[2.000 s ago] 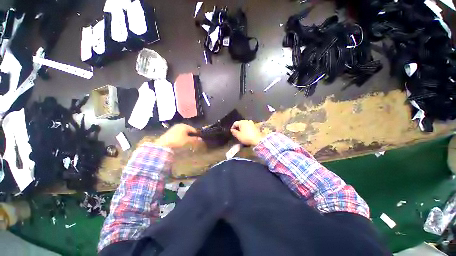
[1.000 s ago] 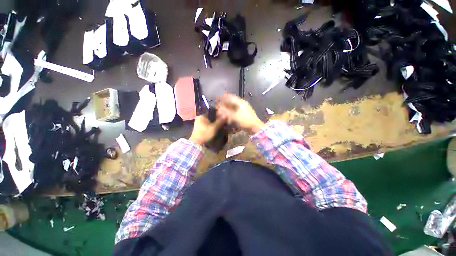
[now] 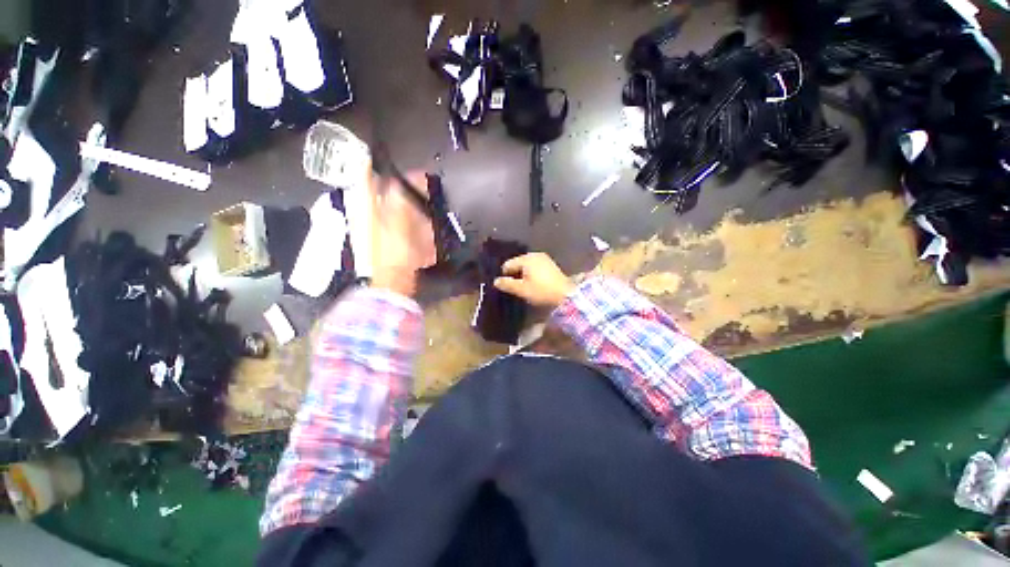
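Observation:
My right hand (image 3: 536, 279) holds a small black panel (image 3: 501, 297) at its right edge, over the worn front of the table. A thin white edge shows on the panel's left side. My left hand (image 3: 401, 227) is blurred and lies over the pink panel (image 3: 428, 235), mostly hiding it. A thin dark strip (image 3: 401, 177) shows by its fingertips; whether the hand grips it is unclear. White panel pieces (image 3: 319, 246) lie just left of my left hand.
A beige box (image 3: 240, 239) and a clear tub (image 3: 336, 154) stand left. Black cut pieces (image 3: 144, 321) heap at far left. Black strap bundles (image 3: 720, 111) lie right, a smaller one (image 3: 504, 83) at centre back. The bare-wood edge (image 3: 764, 271) borders a green floor (image 3: 919, 410).
My hands were together at the black panel. My left hand has moved up and left over the pink panel. My right hand stays at the black panel, now upright in view.

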